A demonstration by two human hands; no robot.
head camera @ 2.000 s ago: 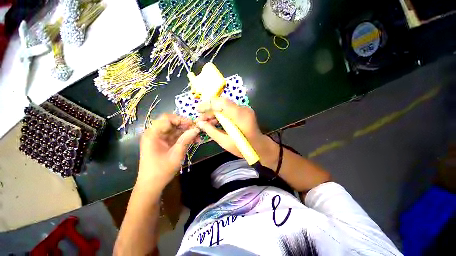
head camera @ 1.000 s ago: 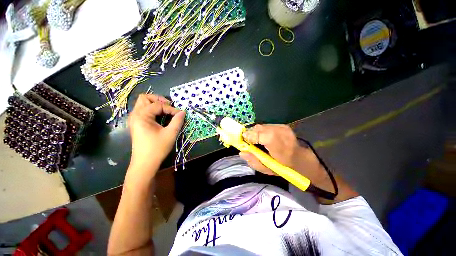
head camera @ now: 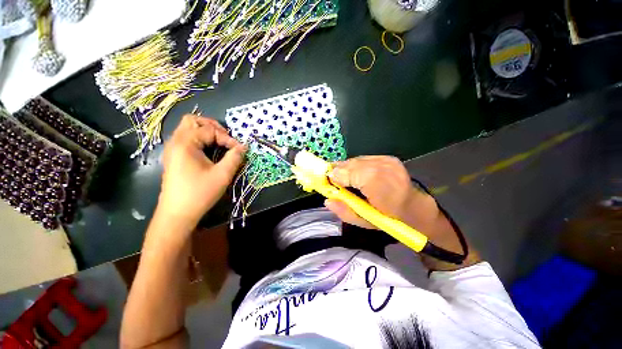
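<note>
The PCB panel, white and green with rows of dark dots, lies flat in front of me. Several lead wires hang from its lower left side. My right hand holds the yellow soldering iron, its metal tip at the panel's left part. My left hand is at the panel's left edge, thumb and fingertips pinched close to the iron tip. A thin lead wire seems to be between them, but it is too small to see clearly.
A loose wire pile lies left of the panel, and a wired panel beyond it. Stacked component panels stand at far left. Two rubber bands, a pale jar and a small black fan are at upper right.
The iron has swung from above the panel down to its right side, its tip now at the panel's left part. My left hand has moved to the panel's left edge. The view has shifted slightly.
</note>
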